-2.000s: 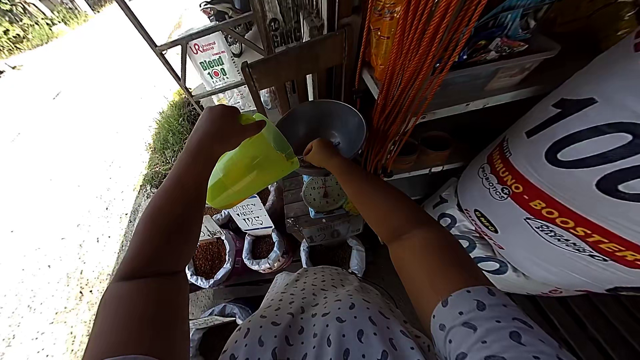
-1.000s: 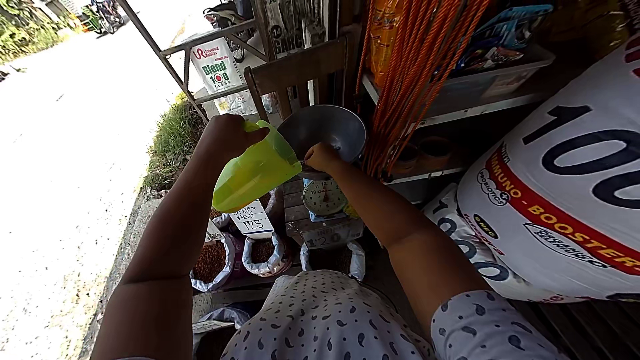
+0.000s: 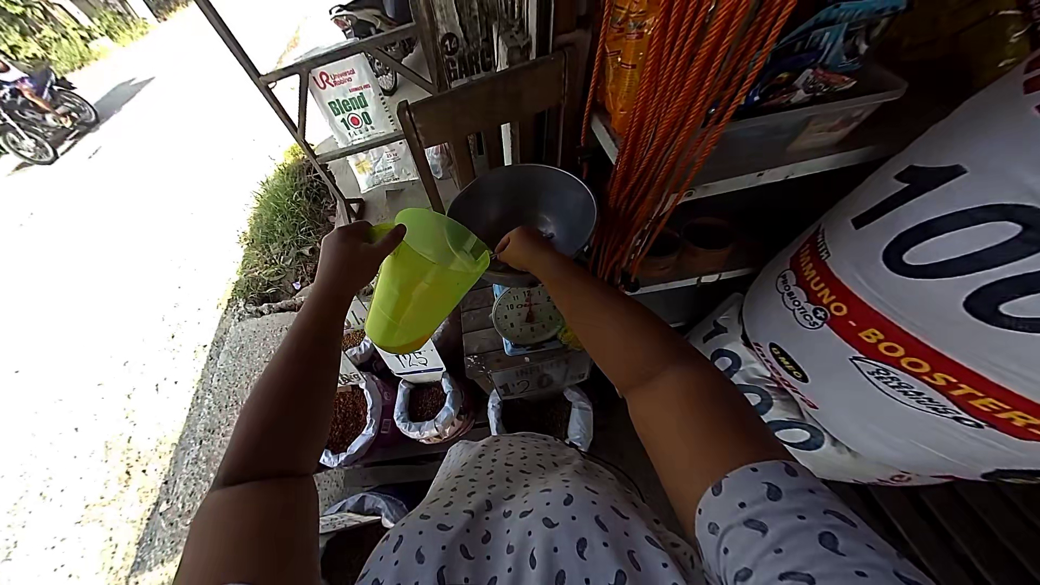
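My left hand [image 3: 355,253] grips the handle of a translucent yellow-green plastic pitcher [image 3: 422,280], which is tilted with its mouth toward the scale's bowl. Something orange-brown shows low inside the pitcher. At its rim is my right hand [image 3: 526,248], fingers bent; whether they pinch the rim or something small cannot be told. Just behind that hand, a round dark metal bowl [image 3: 528,199] sits on a dial scale [image 3: 526,315], with a few small bits in it. Open sacks of brown pellets or grain [image 3: 426,404] stand below the pitcher, with a handwritten price card [image 3: 413,361] above one.
A wooden chair [image 3: 491,101] stands behind the bowl. Orange ropes [image 3: 666,138] hang at its right, before shelves with a plastic bin [image 3: 800,134]. Large white printed feed sacks [image 3: 918,268] fill the right side. A metal frame [image 3: 305,106] borders the road, where a motorcycle [image 3: 45,118] passes.
The pitcher is less tilted than before, its mouth turned further up. My right hand stays near its rim. A motorcycle, small at the upper left a second ago, is now nearer.
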